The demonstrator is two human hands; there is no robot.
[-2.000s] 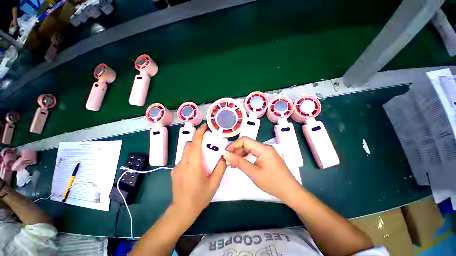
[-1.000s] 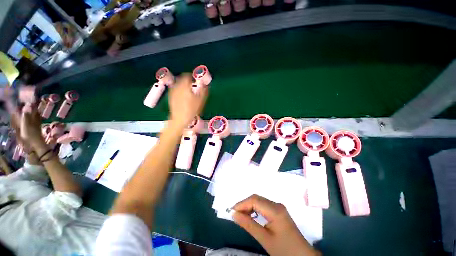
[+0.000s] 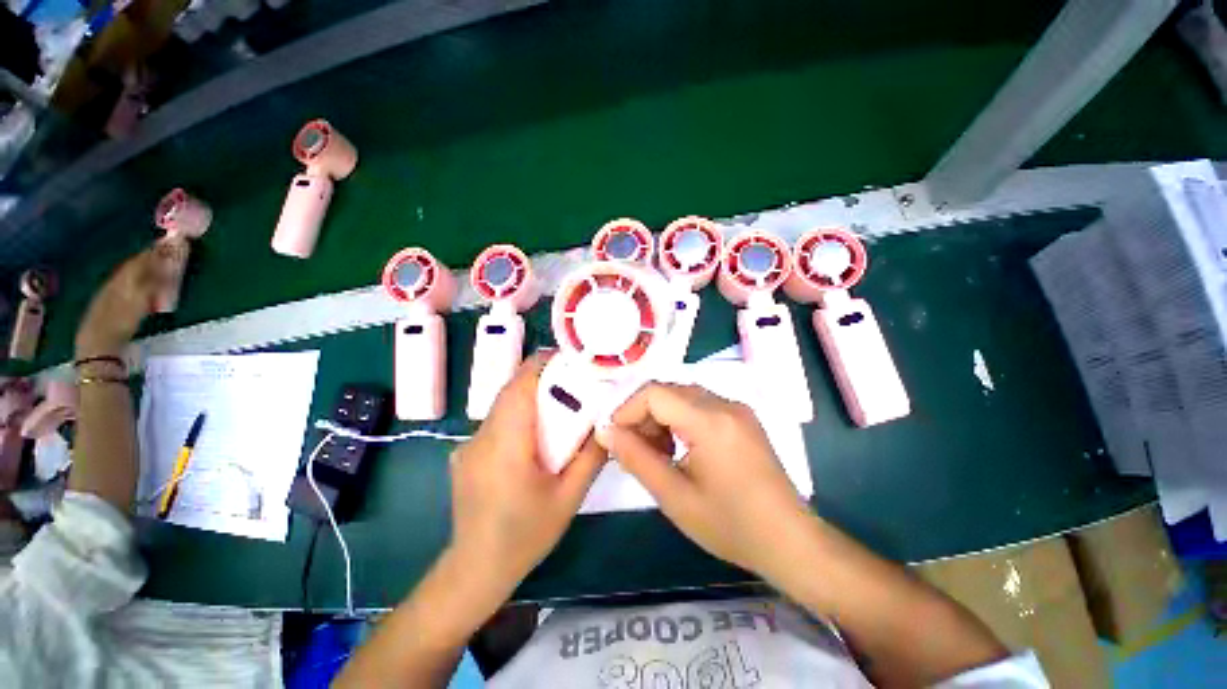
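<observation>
My left hand [image 3: 509, 471] holds a pink handheld fan [image 3: 565, 399] by its handle, with the round red-ringed head up and a pale centre facing me. My right hand [image 3: 686, 451] is at the right side of the handle, with thumb and fingertips together close to it; a small thing between them may be the end of the white cord, but I cannot tell. White sheets [image 3: 774, 428] lie under my hands. Several more pink fans lie in a row behind, including one at the right [image 3: 865, 364] and one at the left [image 3: 420, 364].
A black power strip [image 3: 353, 431] with a white cord [image 3: 404, 436] and a record sheet [image 3: 269, 404] with a pen [image 3: 182, 464] are at left. Another person's hand [image 3: 128, 299] touches a fan on the belt [image 3: 592, 148]. Grey stacked cartons [image 3: 1144, 350] and a metal post [image 3: 1029, 115] are at right.
My left hand has come back from the belt and now holds a fan before me. My right hand has joined it. The neighbour's arm now reaches to a belt fan.
</observation>
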